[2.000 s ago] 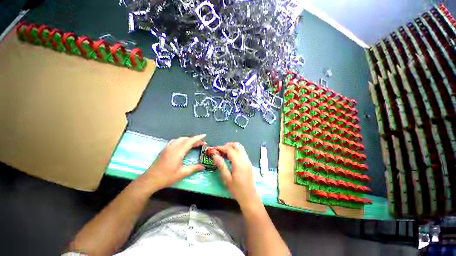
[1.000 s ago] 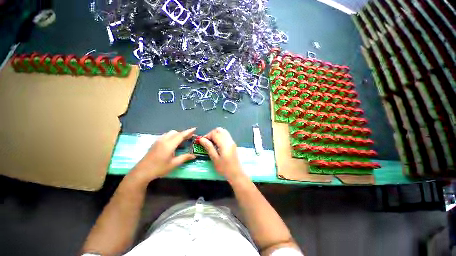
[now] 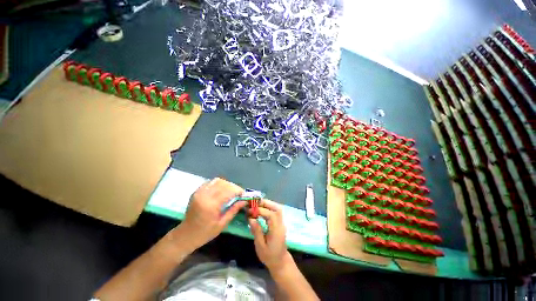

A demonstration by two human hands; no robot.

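My left hand point(image 3: 210, 206) and my right hand point(image 3: 270, 232) meet over the front edge of the bench. A red part point(image 3: 254, 207) is between their fingertips, its red side towards me; fingers hide much of it. A thin shiny silver metal frame point(image 3: 253, 194) shows at its top, touching it, by my left fingertips. My right thumb and fingers grip the red part from the right. No fixture block can be made out. A large tangled heap of metal frames point(image 3: 276, 64) lies beyond, with several loose ones in front of it.
The left cardboard sheet point(image 3: 100, 153) has one row of red-and-green parts at its far edge. The right cardboard sheet point(image 3: 341, 226) carries dense rows. A slim pale tool point(image 3: 310, 201) lies between. Stacked filled layers point(image 3: 476, 153) stand far right, a tape roll point(image 3: 110, 33) back left.
Both hands have lifted the red part from the bench edge, turning it so its red side faces me. A silver frame now shows at its top. The camera view has shifted and tilted.
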